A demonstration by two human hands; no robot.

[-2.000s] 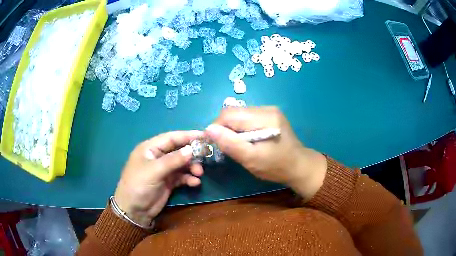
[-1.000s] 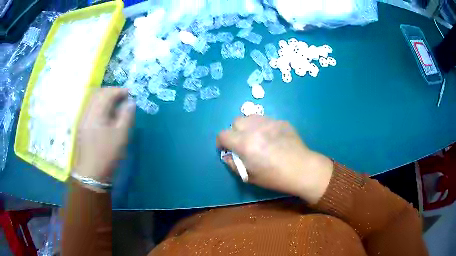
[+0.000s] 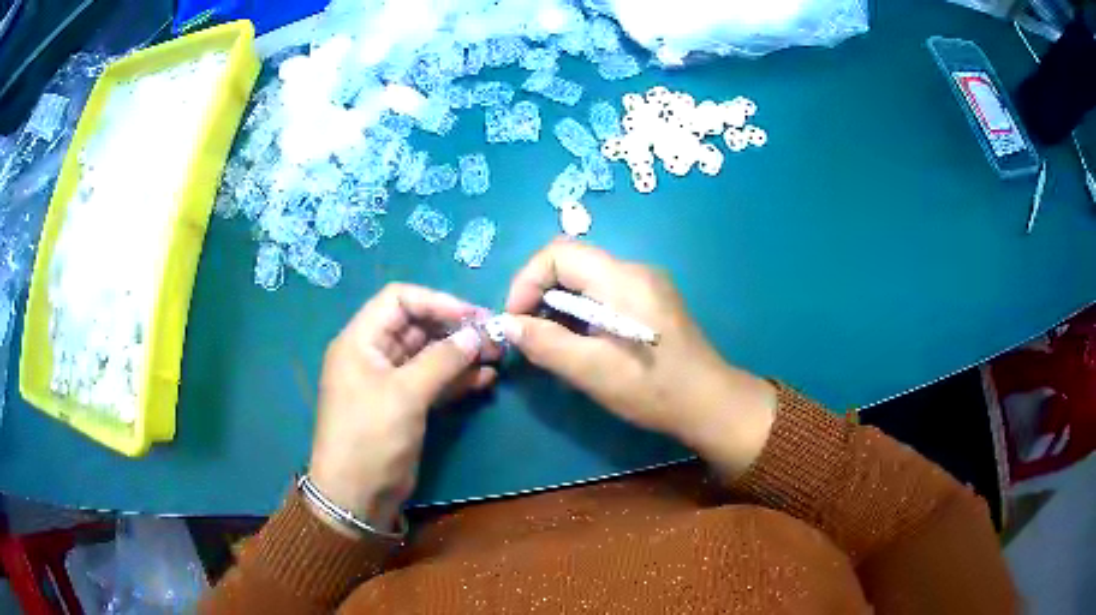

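Note:
My left hand (image 3: pixel 391 378) holds a small clear housing (image 3: pixel 478 330) between thumb and fingers, in front of my body. My right hand (image 3: pixel 625 342) meets it there, its thumb and forefinger at a small white insert plate (image 3: pixel 499 327) on the housing. A white pen-shaped hand tool (image 3: pixel 601 316) lies across the right hand, held in it. The fingers partly hide the housing, so how the plate sits in it cannot be told. Loose white insert plates (image 3: pixel 675 132) lie in a group beyond the right hand, with one single plate (image 3: pixel 576 218) nearer.
A heap of clear housings (image 3: pixel 349 156) lies at back left. A yellow tray (image 3: pixel 192 258) full of whitish parts stands at left. A bag of parts (image 3: pixel 745 24) lies at the back. A clear lidded box (image 3: pixel 983 106) and a thin tool (image 3: pixel 1036 198) lie at right on the green top (image 3: pixel 841 264).
My left hand has come back from the housings beside the tray to my right hand, now with a clear housing. The white plates that lay just beyond my right hand no longer show there.

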